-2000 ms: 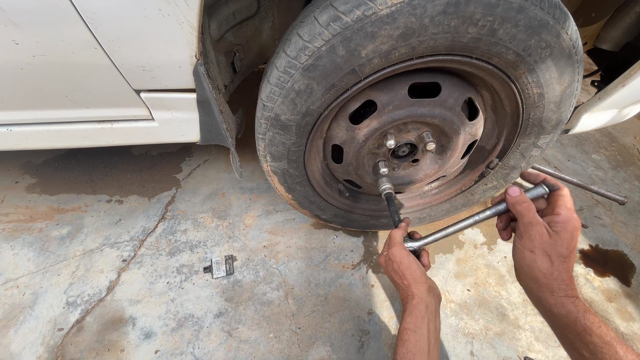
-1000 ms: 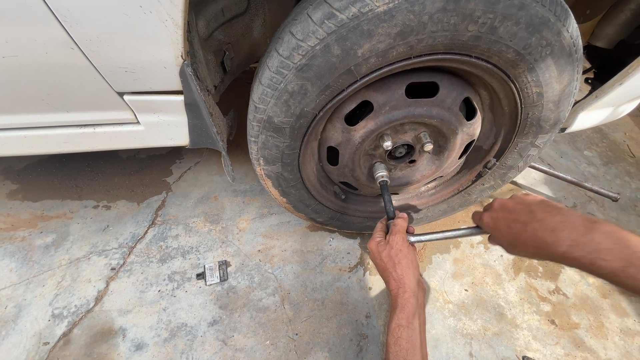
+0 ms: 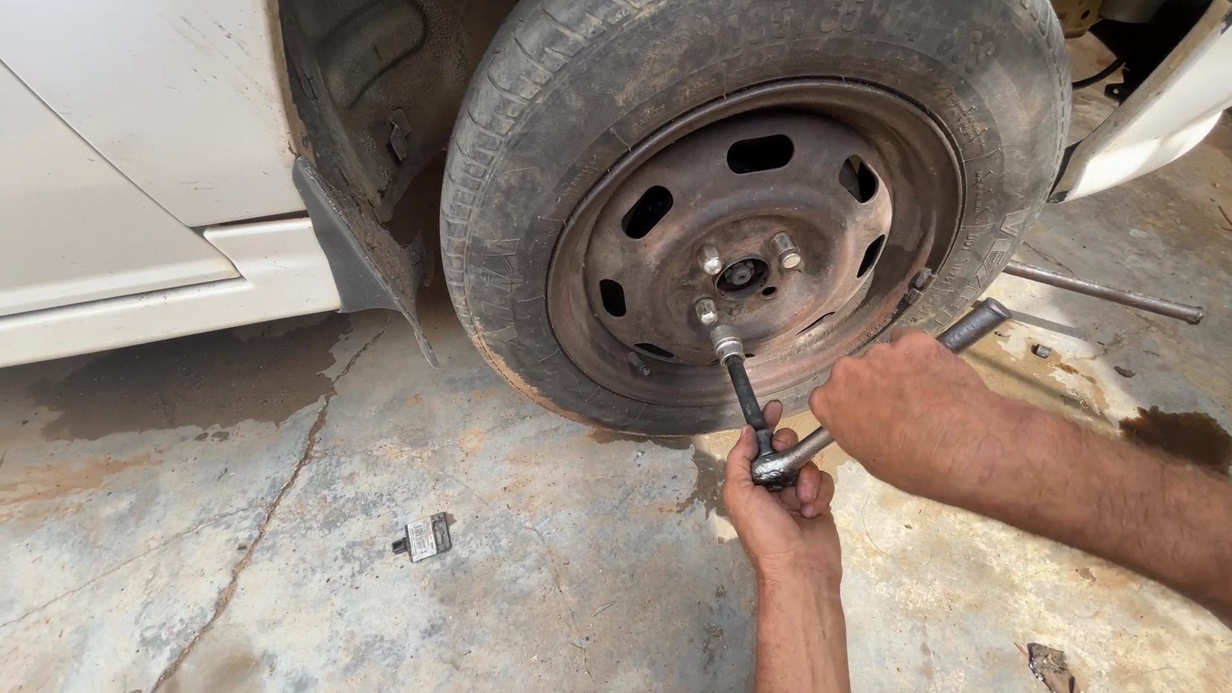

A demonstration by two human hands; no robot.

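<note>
A rusty steel wheel [image 3: 664,231] with a worn tyre [image 3: 500,221] stands on the concrete beside the white car. Several lug nuts or bolts show around its hub; one is the lug nut [image 3: 706,310] at the lower left. A chrome socket [image 3: 727,343] on a black extension bar [image 3: 746,393] meets the wheel just below that nut. My left hand [image 3: 784,510] cups the ratchet head [image 3: 773,470] from beneath, where the extension joins it. My right hand [image 3: 895,404] is closed around the ratchet handle [image 3: 974,325], whose end sticks out above the fist.
A metal bar [image 3: 1107,291] juts out from behind the tyre at the right. On the concrete lie a small grey electronic part [image 3: 423,537] at the left and a dark scrap [image 3: 1051,667] at lower right. A black mud flap [image 3: 361,241] hangs left of the tyre.
The ratchet handle's free end, with my right hand on it, stands higher against the wheel than one second ago. My left hand has stayed at the ratchet head.
</note>
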